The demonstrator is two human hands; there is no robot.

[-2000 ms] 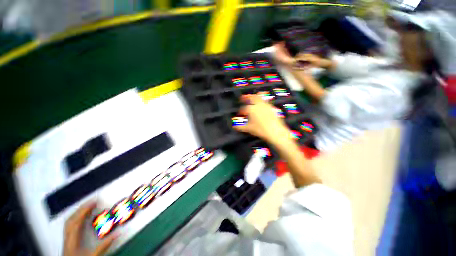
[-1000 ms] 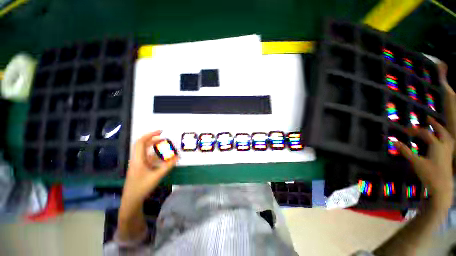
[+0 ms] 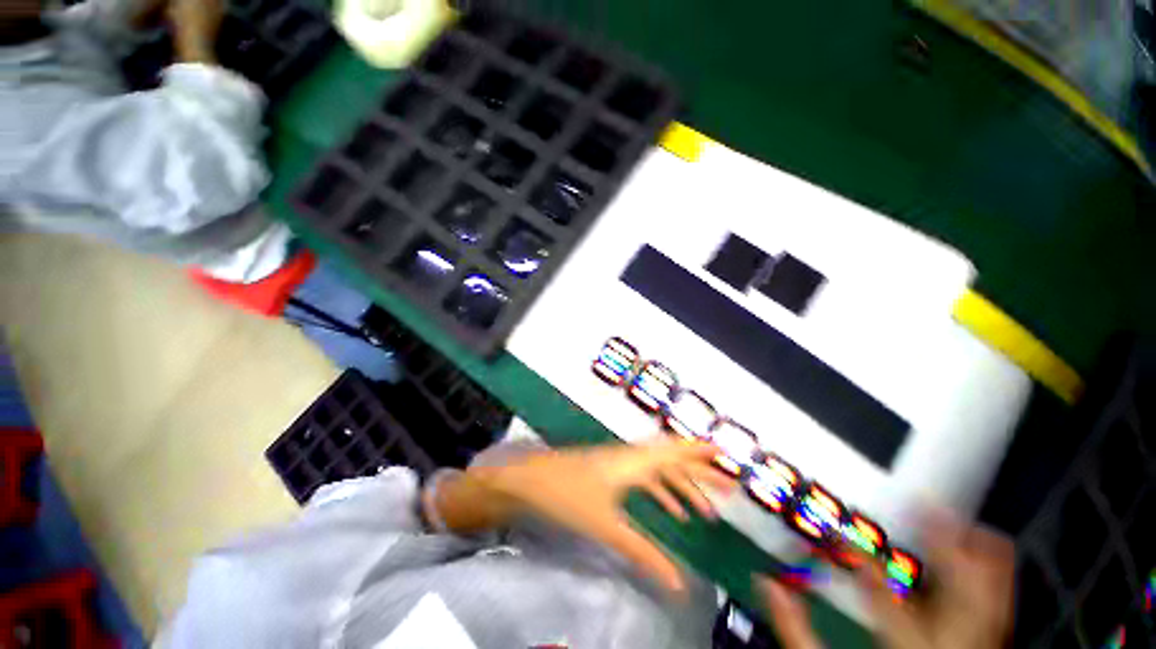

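Note:
A row of several lit smartwatches (image 3: 693,413) lies on the white board (image 3: 913,279), below a black foam strip (image 3: 767,353) and two black foam pads (image 3: 767,271). My left hand (image 3: 621,492) is open, fingers spread, its fingertips over the near edge of the row's middle. My right hand (image 3: 919,590) is blurred at the row's right end. A blurred coloured patch shows between its fingers; whether it holds a watch cannot be told.
A black foam tray (image 3: 393,152) with dark-screened watches stands left of the board, a tape roll (image 3: 393,28) behind it. Another dark tray (image 3: 1097,488) is cut off at the right. Smaller black trays (image 3: 342,437) sit low beside the bench. Another person's sleeve (image 3: 140,159) is upper left.
The view has swung to the left. My left hand has let go of the watch it held, and the row now reaches further left. My right hand has moved from the right tray to the row.

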